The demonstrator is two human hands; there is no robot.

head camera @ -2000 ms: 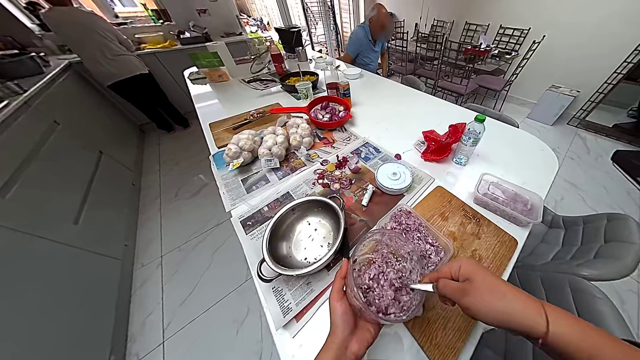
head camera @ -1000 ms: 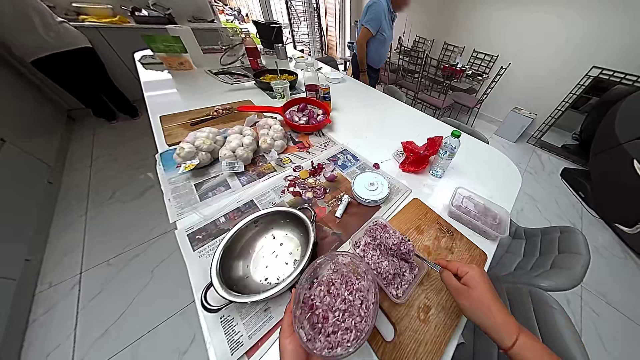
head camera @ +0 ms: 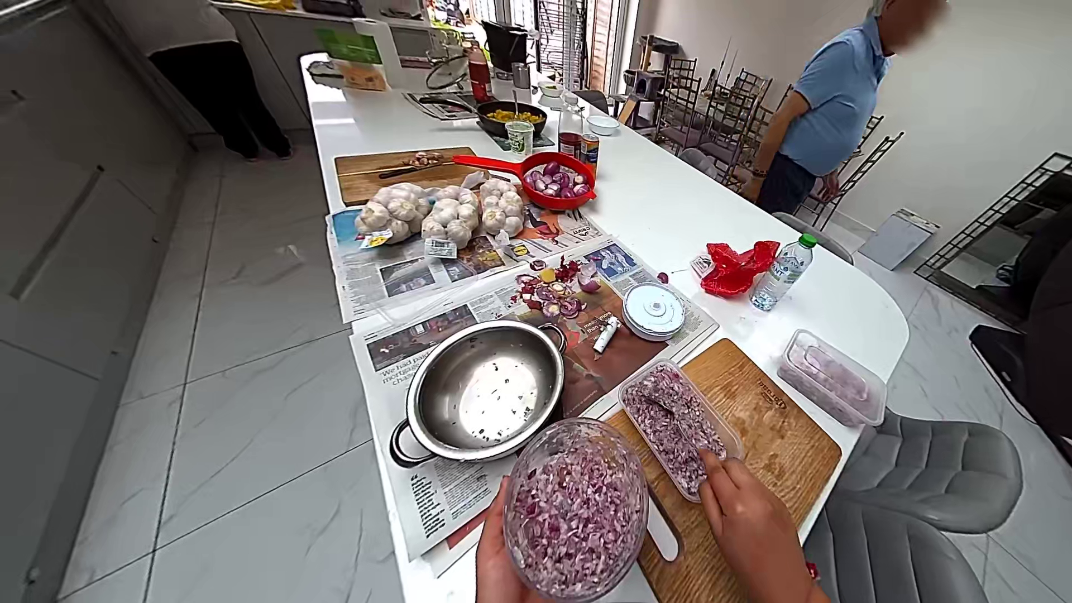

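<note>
My left hand holds a clear round bowl of chopped red onion, tilted toward me. My right hand grips a spoon-like utensil whose far end lies in the chopped onion inside a rectangular plastic container. That container rests on the left part of a wooden chopping board. Partly hidden by the bowl, a white handle lies on the board. A steel pot with loose bits inside stands on newspaper left of the bowl.
Onion scraps, a white round chopper lid and netted garlic lie on newspaper. Behind are a red colander of onions and a pan. A lidded container and water bottle stand right. People stand beyond.
Two seconds ago my right hand had the utensil at the bowl; now its end is in the rectangular container. The person in blue has moved right. The view has shifted.
</note>
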